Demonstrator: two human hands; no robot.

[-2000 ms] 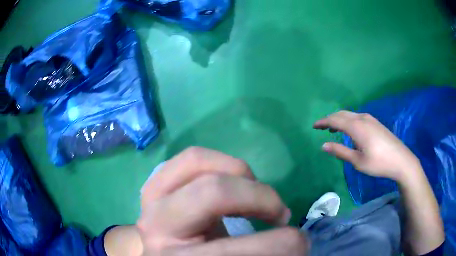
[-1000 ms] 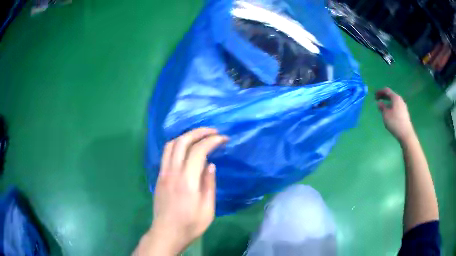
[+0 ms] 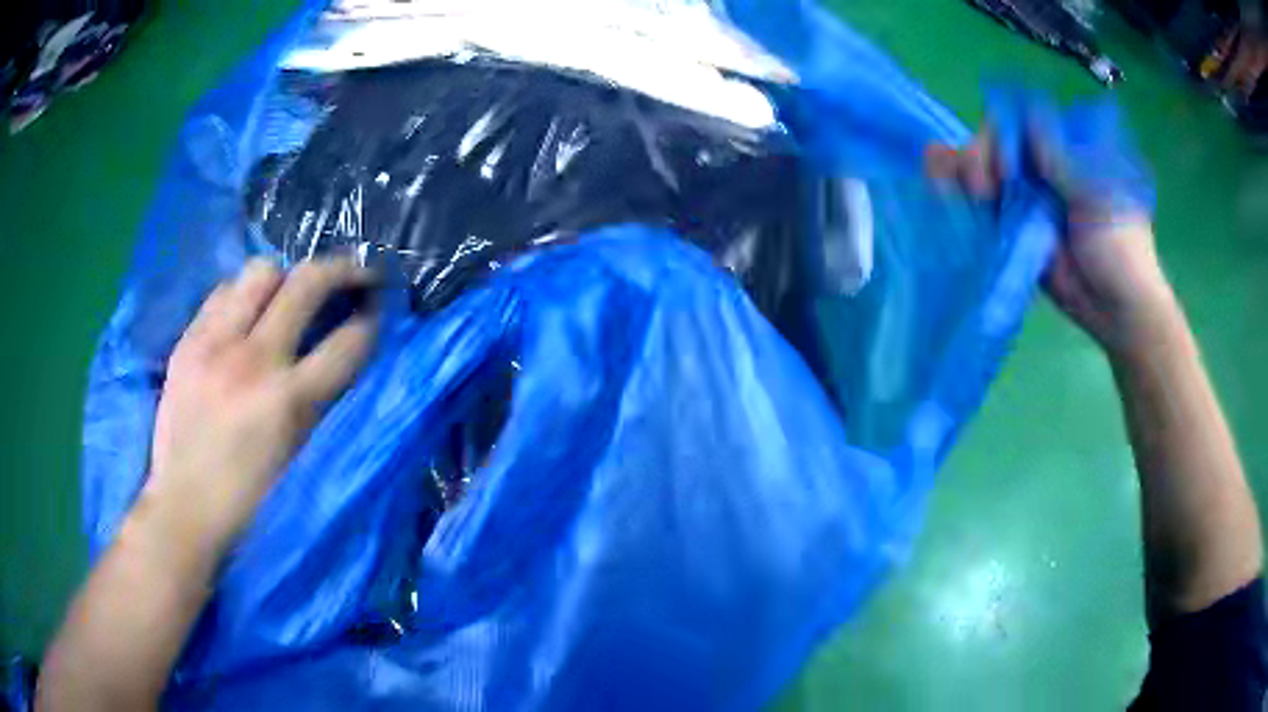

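A large blue plastic bag (image 3: 654, 459) lies open in front of me, its film spread wide. Inside it, dark garments in glossy clear film (image 3: 556, 160) show through the mouth, with a white item (image 3: 556, 35) above them at the top edge. My left hand (image 3: 271, 362) is on the bag's left side with its fingers curled at the film near the mouth. My right hand (image 3: 1064, 209) is blurred and holds up the bag's right edge, with blue film bunched around the fingers.
Green floor (image 3: 1001, 598) shows around the bag. Dark items in clear film (image 3: 1050, 28) lie at the top right, with more dark things in the right corner. Another patterned, film-covered item (image 3: 63, 56) is at the top left.
The bag fills more of the view and its mouth is spread wider. My right hand, apart from the bag before, now grips its edge. My left hand has moved left along the film.
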